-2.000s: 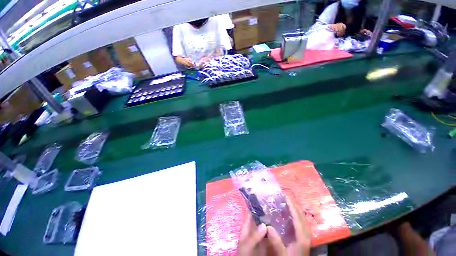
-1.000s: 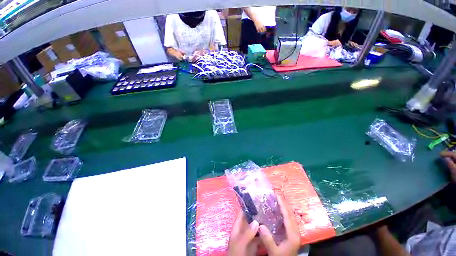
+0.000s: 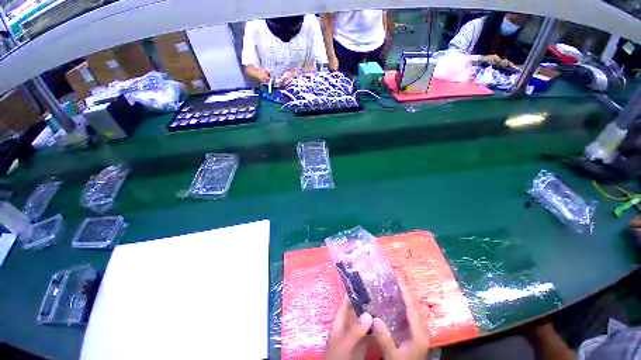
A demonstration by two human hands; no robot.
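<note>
A clear plastic bag (image 3: pixel 358 246) with a clear housing and a dark strip (image 3: pixel 353 285) along its left side is held tilted over the red work mat (image 3: pixel 439 281). My left hand (image 3: pixel 346 330) grips its lower left edge, with the thumb on the front near the dark strip. My right hand (image 3: pixel 408 327) grips its lower right side, with the thumb on the front. Both hands are cut off by the bottom edge of the frame. The fingers behind the bag are hidden.
A white board (image 3: pixel 186 295) lies left of the mat. Bagged units (image 3: pixel 315 165) are spaced along the green bench (image 3: pixel 422 183), one at the right (image 3: pixel 562 202). Unbagged clear housings (image 3: pixel 98 232) lie far left. Seated people work beyond a black parts tray (image 3: pixel 214 110) and white cables (image 3: pixel 320 90).
The view has shifted with my head. My hands keep the same hold on the bagged unit. A standing person has appeared at the far side since the earliest frame.
</note>
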